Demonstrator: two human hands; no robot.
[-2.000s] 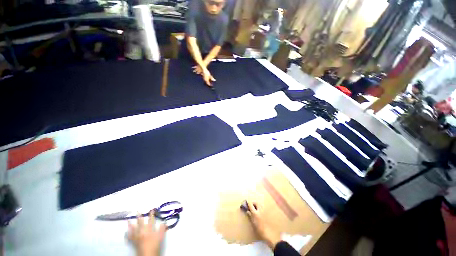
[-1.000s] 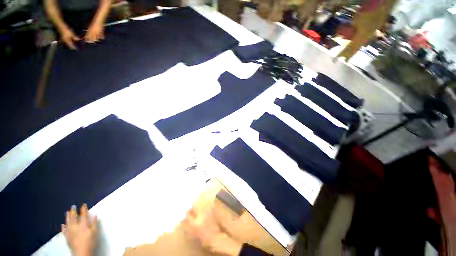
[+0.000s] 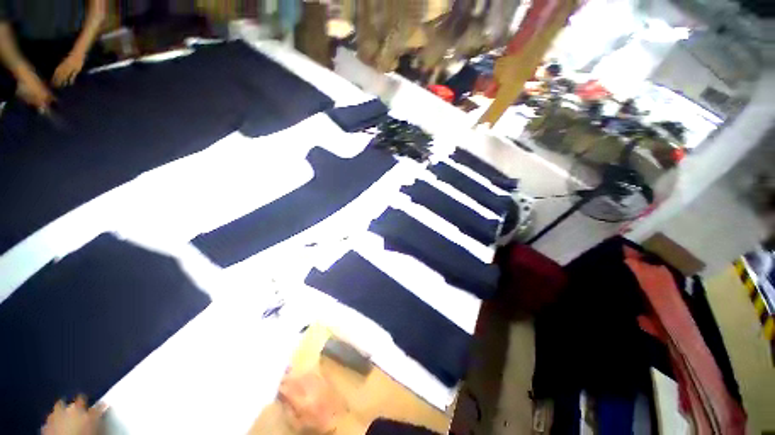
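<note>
My left hand point(image 3: 75, 420) is at the bottom left edge of the view, partly cut off and blurred, at the lower edge of a large dark panel point(image 3: 93, 323). My right hand point(image 3: 310, 403) is blurred over the tan board area point(image 3: 412, 406). A short grey bar point(image 3: 346, 355) lies just beyond its fingers. Whether either hand holds anything is too unclear to tell. Several narrow dark panels point(image 3: 395, 319) lie in a slanted row on the white table. A curved dark panel point(image 3: 293, 204) lies beyond the large panel.
Uncut dark cloth point(image 3: 127, 127) lies along the far side, with another person's hands point(image 3: 51, 83) over it. A dark tangled heap point(image 3: 404, 138) is near the small panels. A fan point(image 3: 616, 194) stands beyond the table's right edge. Dark and salmon cloth point(image 3: 671, 331) hangs at the right.
The view has swung right. The shears and red card are out of view. My left hand has gone from beside the shears to the panel's edge. The grey bar shows near my right hand.
</note>
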